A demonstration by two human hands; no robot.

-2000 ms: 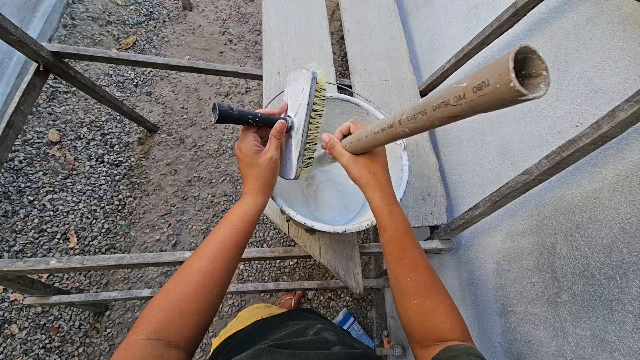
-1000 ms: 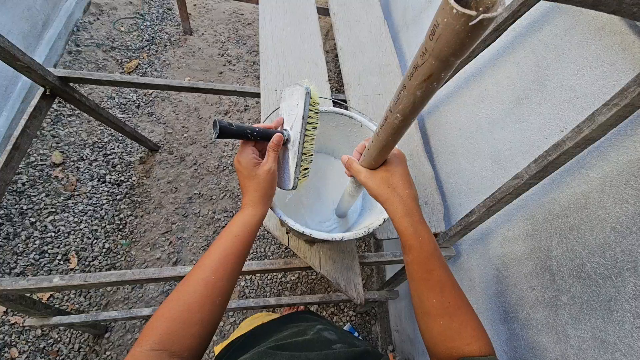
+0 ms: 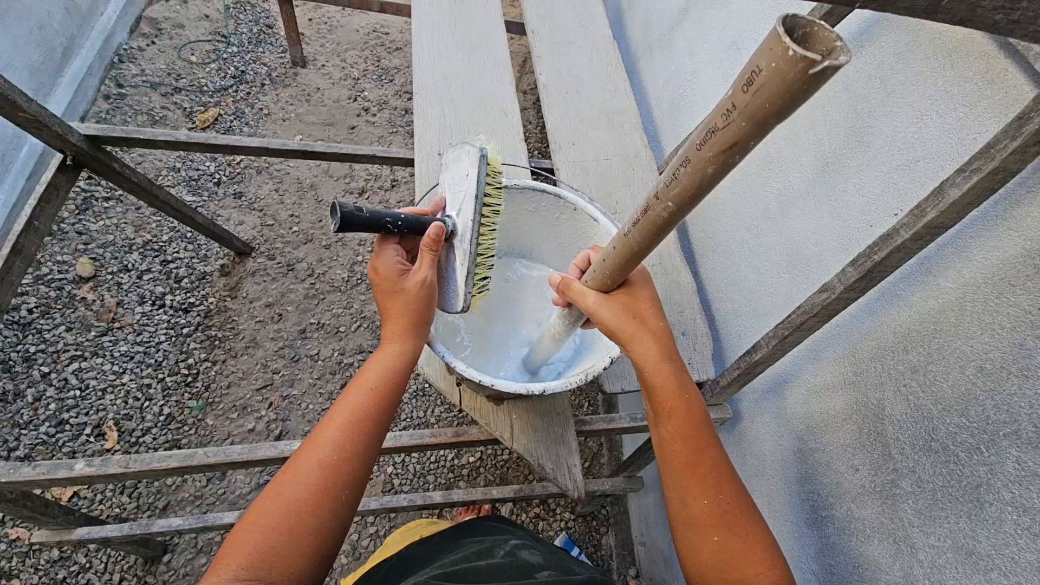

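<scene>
My left hand (image 3: 410, 268) holds a wide masonry brush (image 3: 461, 227) by the base of its black handle, its yellowish bristles facing right over the left part of a bucket. My right hand (image 3: 613, 301) is closed around a brown PVC pipe (image 3: 691, 171) that slants up to the right. The pipe's lower end, coated white, dips into the white liquid (image 3: 504, 325) in the bucket. The round bucket (image 3: 597, 213), white inside with a splattered rim and a thin wire handle, rests on wooden planks.
Two pale planks (image 3: 463, 73) run away from me on a wooden frame. Its rails (image 3: 268, 455) cross in front of me, and a slanting beam (image 3: 877, 244) lies along the whitish wall (image 3: 902, 390) at right. Gravel (image 3: 122, 349) covers the ground below at left.
The pipe's lower end, hidden from view two seconds ago, now shows in the liquid, and the pipe stands more steeply. My right hand has moved with it. My left hand keeps hold of the brush.
</scene>
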